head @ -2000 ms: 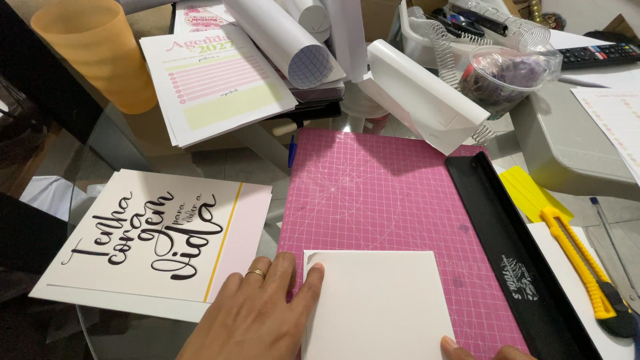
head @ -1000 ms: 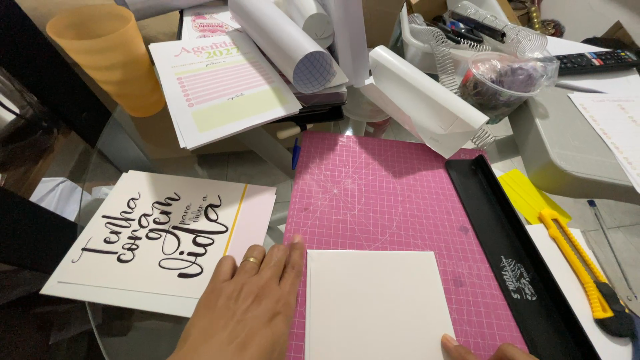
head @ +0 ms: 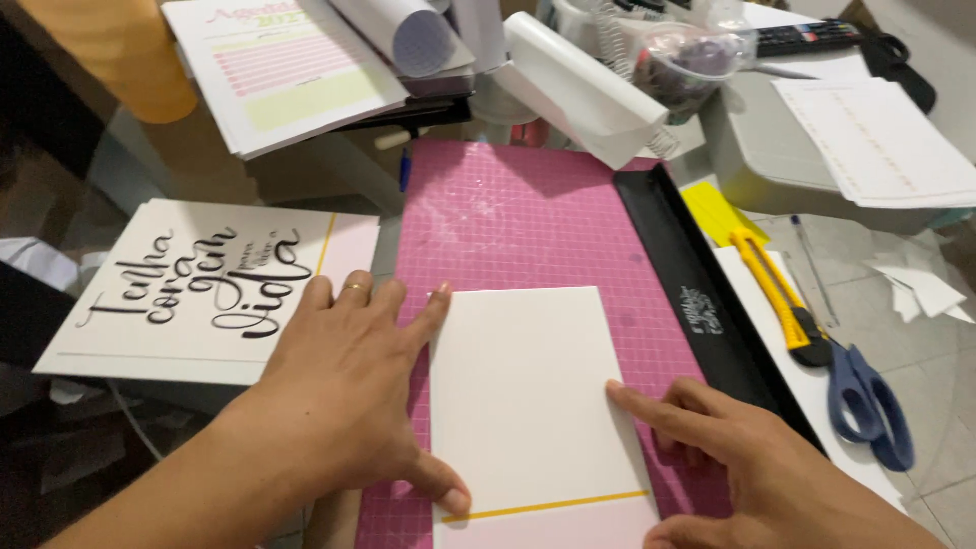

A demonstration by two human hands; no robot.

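Observation:
A white cover sheet [head: 534, 396] with a yellow line and a pink band near its lower end lies on the pink gridded cutting mat [head: 526, 206]. My left hand [head: 351, 381], a ring on one finger, is spread along the sheet's left edge, its index fingertip at the top left corner and its thumb near the yellow line. Fingers of my right hand [head: 709, 442] touch the right edge. Neither hand grips anything. Left of the mat lies a lettered cover [head: 191, 282], partly behind my left hand. A black paper-trimmer rail or ruler [head: 701, 305] runs along the mat's right side.
Right of the rail lie a yellow utility knife [head: 778, 297], blue-handled scissors [head: 869, 412], a pen [head: 814, 267] and paper scraps [head: 919, 286]. Beyond the mat are printed planner pages [head: 297, 69], rolled paper [head: 579, 84] and a plastic tub [head: 686, 61]. An orange cup [head: 145, 61] stands at the back left.
The view has shifted, bringing the scissors, more of the sheet and its yellow line into sight. My left index fingertip has moved back to the sheet's top left corner from left of it.

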